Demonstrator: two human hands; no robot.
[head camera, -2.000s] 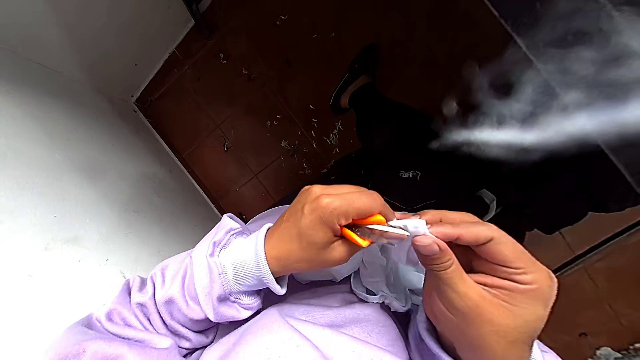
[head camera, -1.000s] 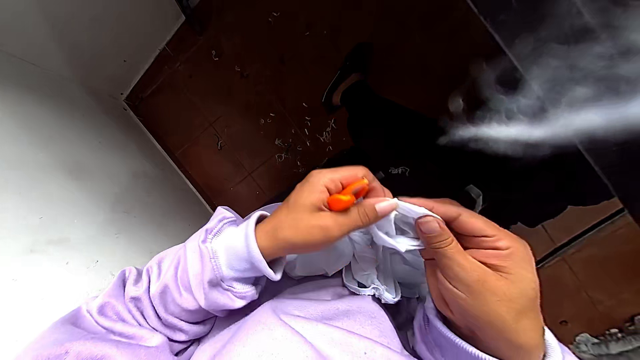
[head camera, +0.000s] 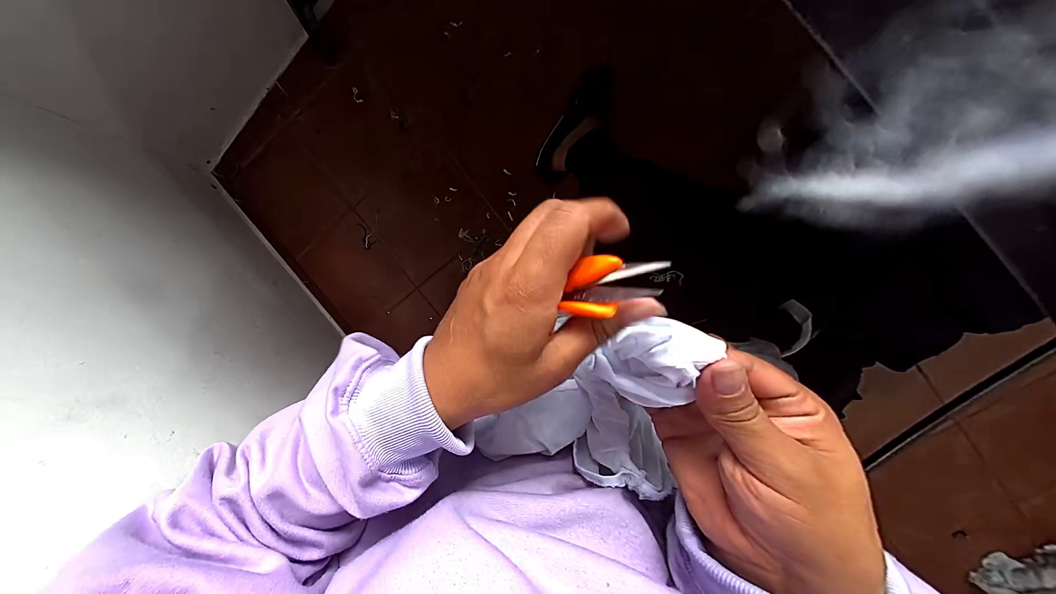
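My left hand (head camera: 524, 305) is wrapped around small orange-handled scissors (head camera: 596, 271), whose metal blades stand apart and point right. The index finger is raised above the orange grips, and the thumb reaches the edge of a white cloth (head camera: 652, 359). My right hand (head camera: 784, 462) pinches the right end of this cloth between thumb and fingers, just right of and below the blades. The blades do not touch the cloth. More of the white fabric hangs crumpled between my hands, over my lilac sweatshirt. Part of it is hidden behind my left wrist.
Thread scraps (head camera: 474, 239) lie scattered on the brown tiled floor (head camera: 363, 247). A white wall (head camera: 124, 289) stands at the left. Dark fabric (head camera: 701, 247) spreads beyond my hands, with a dark shoe (head camera: 569, 132) above it. A pale strip (head camera: 799, 326) lies on the dark fabric.
The scissors have turned in my left hand: their blades show now, while one second ago only orange showed. That hand has moved off the pinched cloth end, and its index finger has lifted.
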